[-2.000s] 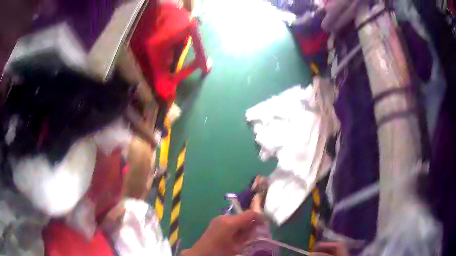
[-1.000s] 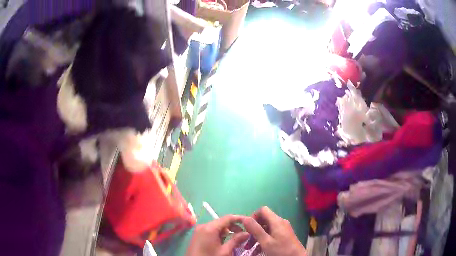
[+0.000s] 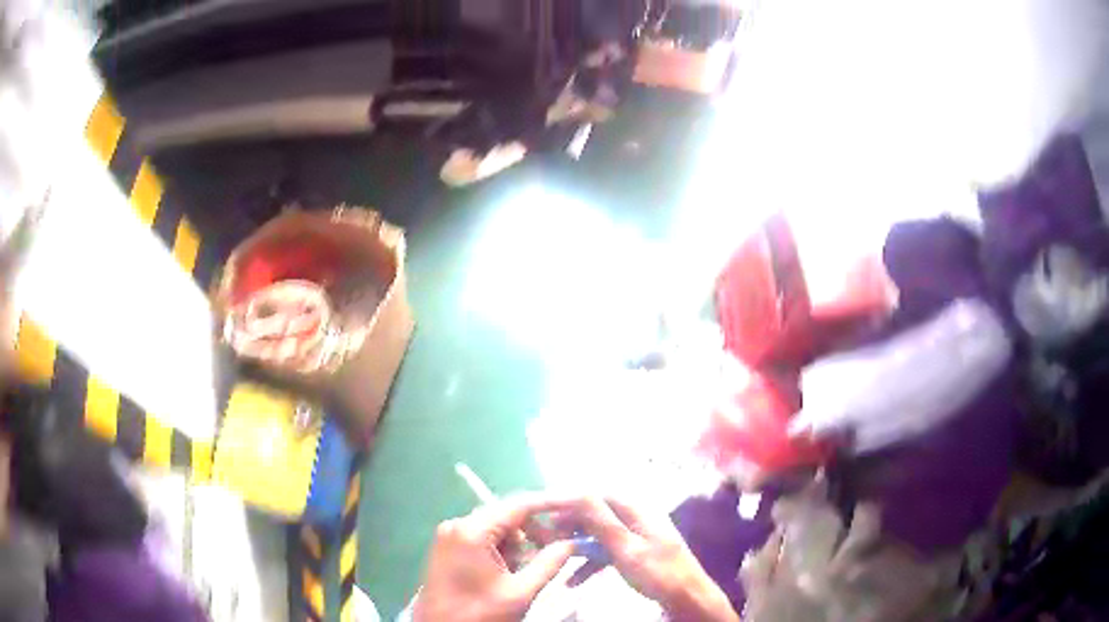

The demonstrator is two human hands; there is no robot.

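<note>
My left hand [image 3: 487,561] and my right hand [image 3: 657,566] are close together at the bottom centre, fingertips nearly meeting. A slim white stick [image 3: 474,482] juts up and left from the fingers of my left hand. A small blue object [image 3: 586,548], possibly the tape measure case, shows between the hands at the fingers of my right hand. The fingers and blur hide most of it.
A cardboard box [image 3: 380,365] with red and pale things inside stands left on the green floor [image 3: 420,425], behind a yellow-and-blue container [image 3: 265,452]. Yellow-black tape [image 3: 146,194] runs at left. Red bags [image 3: 764,298] and purple fabric [image 3: 943,486] lie right.
The view has moved forward and turned. The red stool has left the picture, and the cardboard box is nearer. Both hands stay together, and blue now shows between them.
</note>
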